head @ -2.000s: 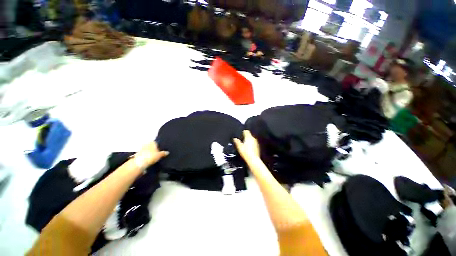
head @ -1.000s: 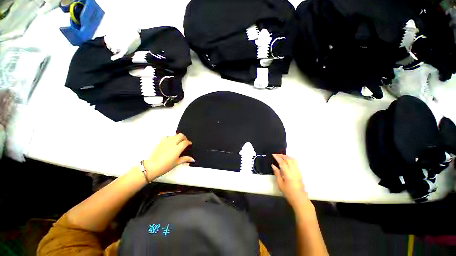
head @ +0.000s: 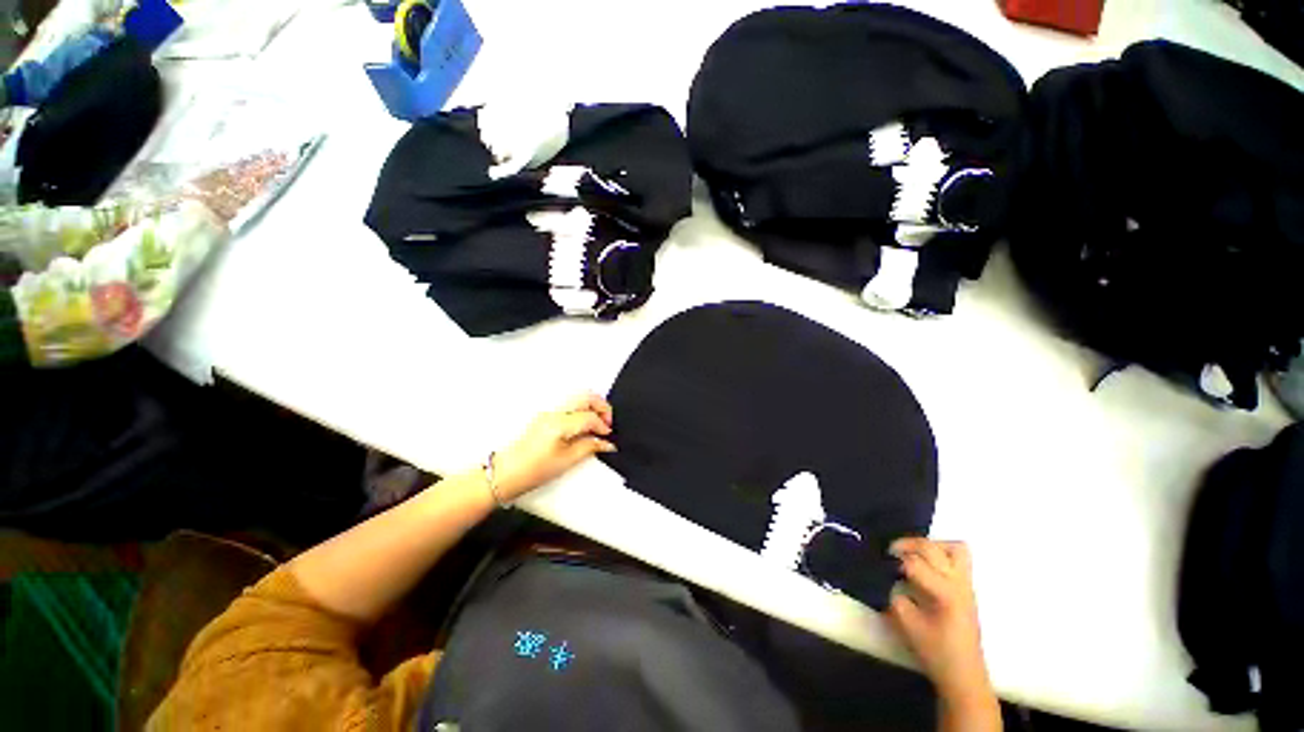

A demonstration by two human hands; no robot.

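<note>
A black half-moon bag lies flat at the white table's near edge, its rounded side away from me. A small white jagged piece and a thin curved ring show near its straight edge. My left hand pinches the bag's left corner. My right hand holds its right corner, with the fingertips on the fabric.
A bag pile with a white bundle lies beyond, near a blue tape dispenser. A thicker bag stack and more black bags lie right. At left are a floral cloth or sleeve and clear plastic.
The view dropped from the far table to the near edge, then shifted left. The single bag, first absent from the near edge, now lies there, tilted in view, with both hands still at its corners.
</note>
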